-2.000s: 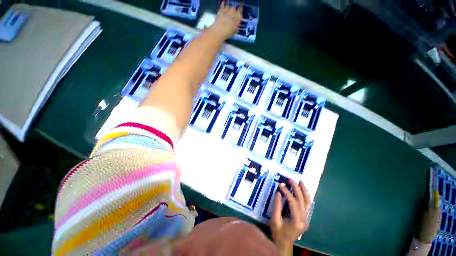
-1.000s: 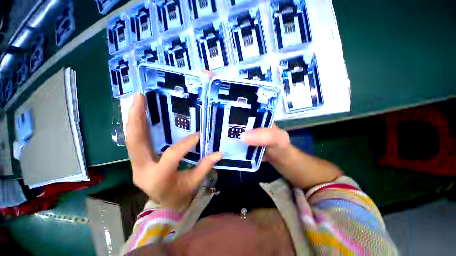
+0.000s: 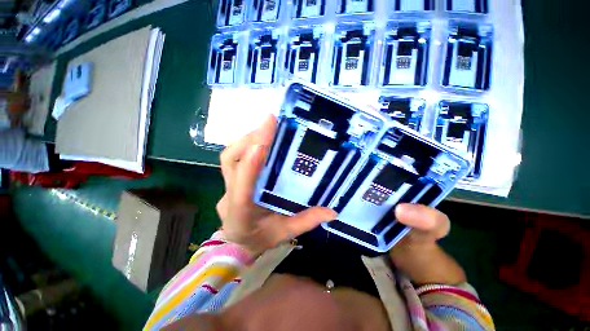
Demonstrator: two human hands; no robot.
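Note:
My left hand (image 3: 249, 187) holds a pale blue housing (image 3: 307, 158) by its left side, its thumb across the lower edge. My right hand (image 3: 424, 239) grips a second, similar housing (image 3: 382, 184) at its lower right, thumb on the inside. The two housings are side by side, touching, tilted, insides facing me, with black strips and a dotted patch in each. Behind them, rows of like housings (image 3: 402, 57) lie on a white sheet (image 3: 236, 119). The held pair hides part of the nearest row. Fingers behind the housings are hidden.
A grey-tan cardboard stack (image 3: 107, 103) lies on the green bench (image 3: 184, 71) at left, with a small light-blue object (image 3: 77, 81) on it. A brown carton (image 3: 139, 239) is on the floor below. A person's sleeve (image 3: 22, 149) shows at far left. A red stool or crate (image 3: 550, 265) is at lower right.
Two seconds ago my left arm reached across the bench and my right hand was at the near row. Since one second ago, the held pair has moved right and tilted clockwise; the view has shifted.

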